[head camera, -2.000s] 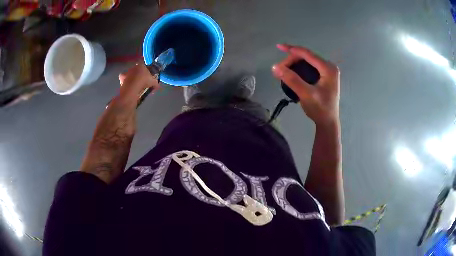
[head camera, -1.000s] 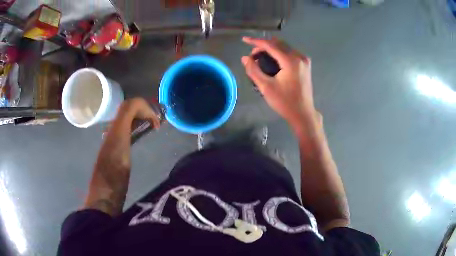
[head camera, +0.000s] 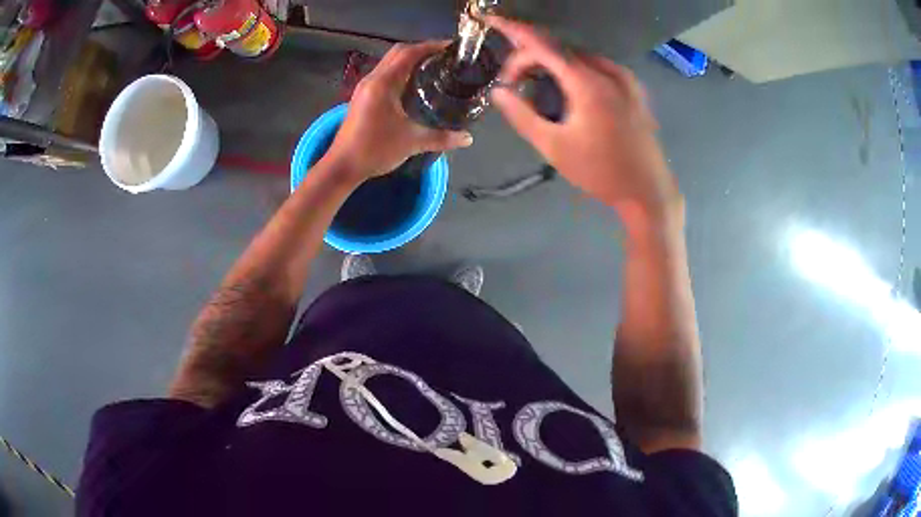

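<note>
My left hand (head camera: 389,116) is wrapped around a dark, shiny bottle (head camera: 441,93) and holds it upright, its mouth under a shiny metal spout (head camera: 472,32) at the top of the view. My right hand (head camera: 596,111) is just right of the spout, with its index fingertip close to or on it; I cannot tell if they touch. It holds a round black cap (head camera: 542,97) against the palm, and a dark strap (head camera: 515,186) hangs below. Part of the bottle is hidden by my left fingers.
A blue bucket (head camera: 440,192) with a dark inside stands on the floor below the bottle. A white bucket (head camera: 192,136) stands to its left. Red extinguisher-like containers (head camera: 234,27) are at the upper left. A pale panel (head camera: 798,38) is at the upper right.
My left hand has brought the bottle from the blue bucket's left rim up to the spout. My right hand stays near the spout with the cap. The view has shifted.
</note>
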